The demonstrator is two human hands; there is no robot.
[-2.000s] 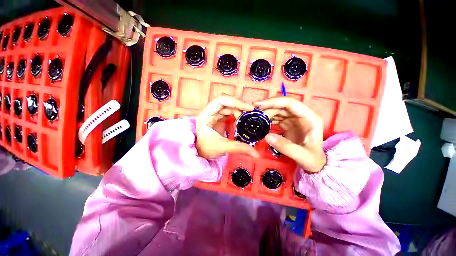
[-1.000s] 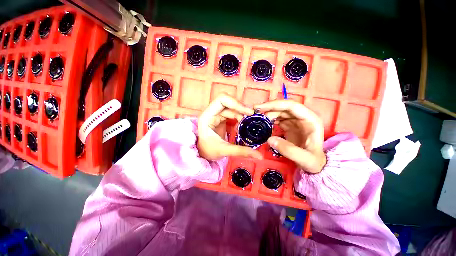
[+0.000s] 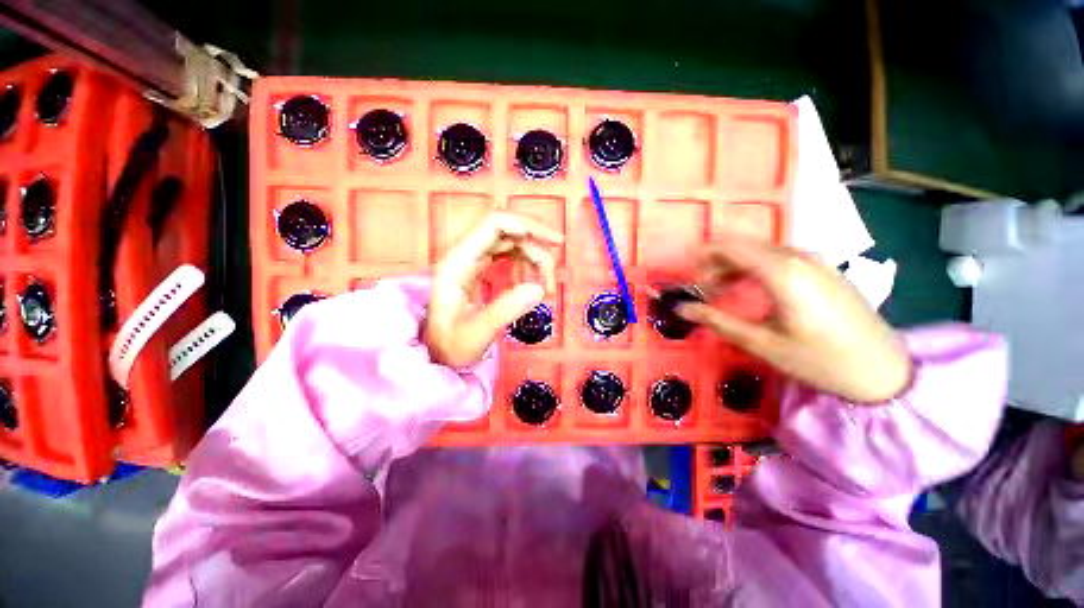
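Note:
My left hand (image 3: 490, 291) is over the middle of the red-orange tray (image 3: 392, 226), fingers curled apart with nothing visible in them. A black watch head (image 3: 531, 322) sits in a pocket beside it. My right hand (image 3: 796, 315) is blurred at the tray's right side, its thumb and fingertips at the edges of another black watch head (image 3: 673, 311) at a pocket in the third row. The fingertips partly cover this head. A thin blue stick (image 3: 612, 247) lies slanted across the tray, its lower end beside a watch head (image 3: 609, 314).
Tilted filled trays (image 3: 65, 255) stand at the left, with white straps (image 3: 161, 318) at their edge. A clear-wrapped bar (image 3: 143, 54) is at the upper left. White paper (image 3: 829, 190) lies under the tray's right edge. White boxes (image 3: 1022, 297) and another person's pink sleeve (image 3: 1028, 505) are at the right.
The view has shifted. My hands have parted from around the watch head between them; the right has moved right and down to the tray pocket. More of the blue stick shows.

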